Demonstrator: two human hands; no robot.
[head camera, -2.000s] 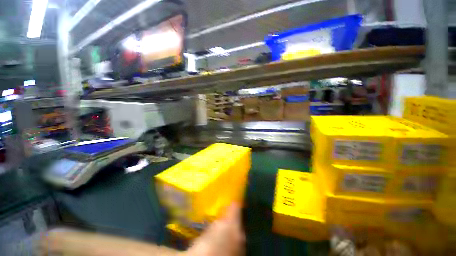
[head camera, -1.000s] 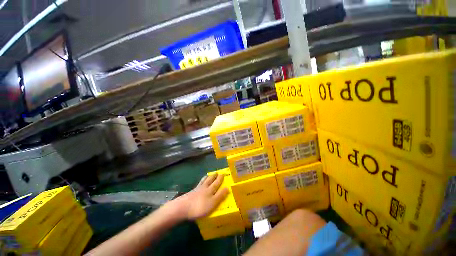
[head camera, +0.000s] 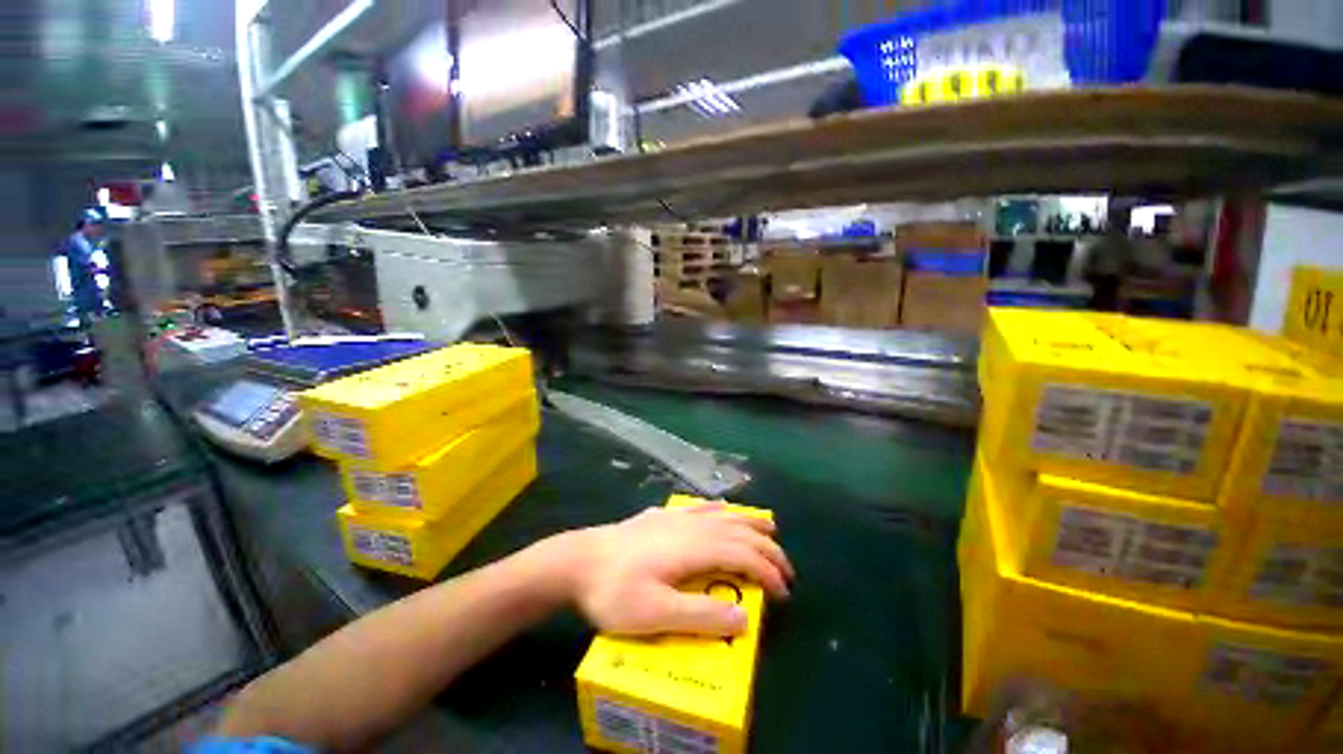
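My left hand lies over the top of a single yellow retail box, with its fingers bent over the right edge. The box sits on the dark green surface, its barcode label facing me. Three yellow boxes stand piled, slightly staggered, to the left. A larger stack of yellow boxes stands at the right, labels facing me. My right hand is not recognisable in view; a small blurred thing shows at the bottom right edge.
A weighing scale with a blue plate is behind the left pile. A grey-white strip lies beyond my hand. A shelf crosses above, bearing monitors and a blue basket. A person stands far left.
The view has swung left. The box under my left hand, beside the right stack a second ago, is now away from it to the left. My right forearm has left the view.
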